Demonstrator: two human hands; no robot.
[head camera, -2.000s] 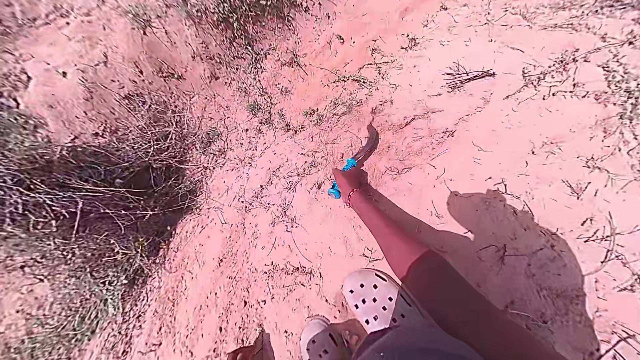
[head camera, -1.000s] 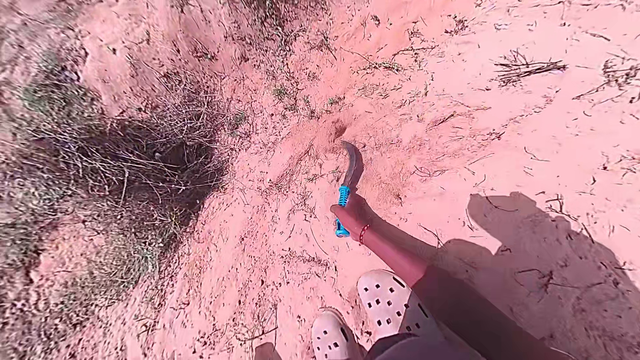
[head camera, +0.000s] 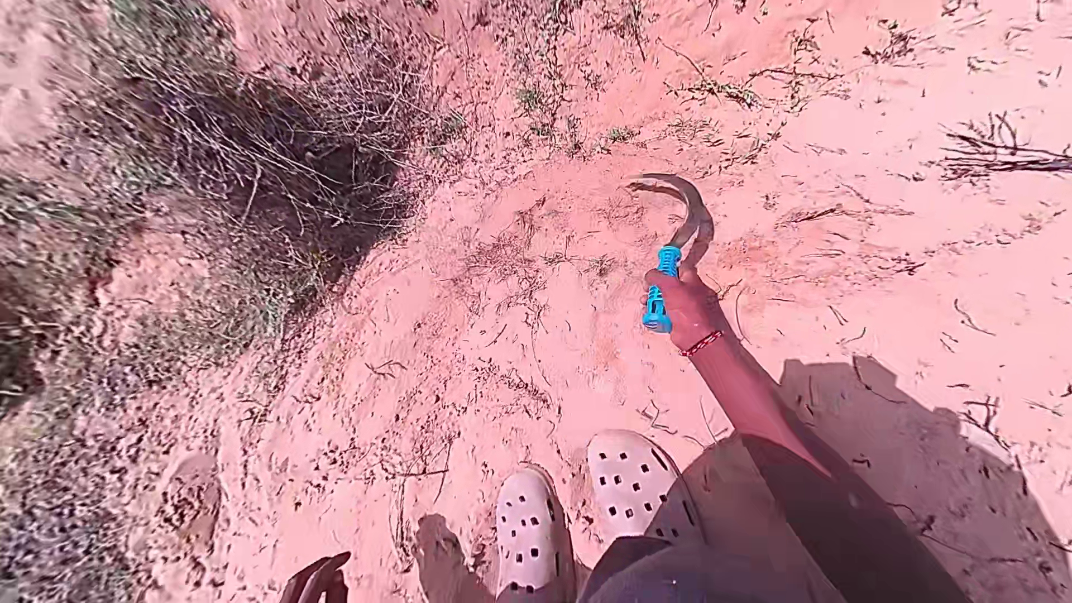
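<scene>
My right hand (head camera: 691, 306), with a red bracelet at the wrist, is closed around the blue plastic handle of a sickle (head camera: 693, 213). The curved metal blade points up and bends left, low over or against the reddish soil; whether it touches cannot be told. Small dry weeds (head camera: 599, 266) lie left of the blade. At the bottom edge, left of my shoes, my left hand (head camera: 318, 579) shows only in part, dark and with its fingers pointing up and right. Nothing is seen in it.
A dry, twiggy bush (head camera: 276, 151) casts deep shade at the upper left. Loose dry twigs (head camera: 1001, 155) lie at the right. My perforated clogs (head camera: 526, 528) stand on the soil at the bottom centre. My shadow falls at the lower right.
The sickle, pointing up and right two seconds ago, now points up with its tip to the left. My right hand has stayed closed on the handle. Both shoes show more fully now.
</scene>
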